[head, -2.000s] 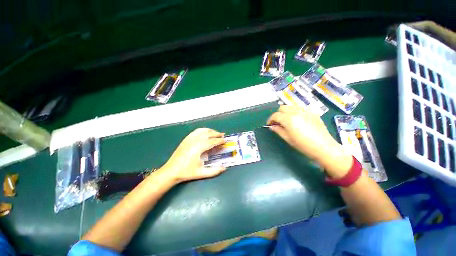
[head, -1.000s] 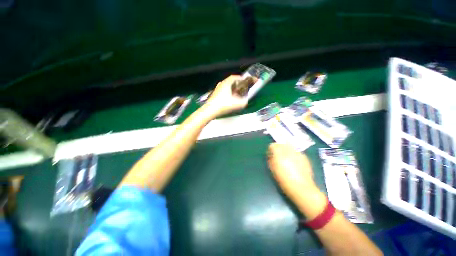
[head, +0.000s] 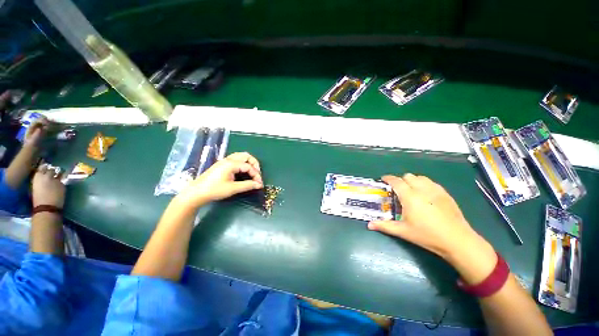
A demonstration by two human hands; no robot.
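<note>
A silver phone mid-frame (head: 358, 197) with orange and black strips lies flat on the bench in front of me. My right hand (head: 430, 213) grips its right end, thumb on the near edge and fingers on the far edge. My left hand (head: 226, 180) is at the black cable bundle (head: 253, 197), thumb and fingertips drawn together over it; whether a thin cable is between them cannot be seen. The bundle's gold tips point right, and the hand hides part of it. Slim tweezers (head: 499, 213) lie on the bench right of my right hand.
Three more phone frames lie at right, one at the near right (head: 560, 259). Others lie on the green belt (head: 269, 79), behind the white strip (head: 315, 134). A clear bag (head: 177, 161) is left of the bundle. Another worker's hands (head: 47, 187) and orange pieces (head: 100, 146) are at far left.
The view has turned left. My left hand has left the phone frame over the belt and come to the cable bundle. My right hand has taken hold of a phone frame on the bench.
</note>
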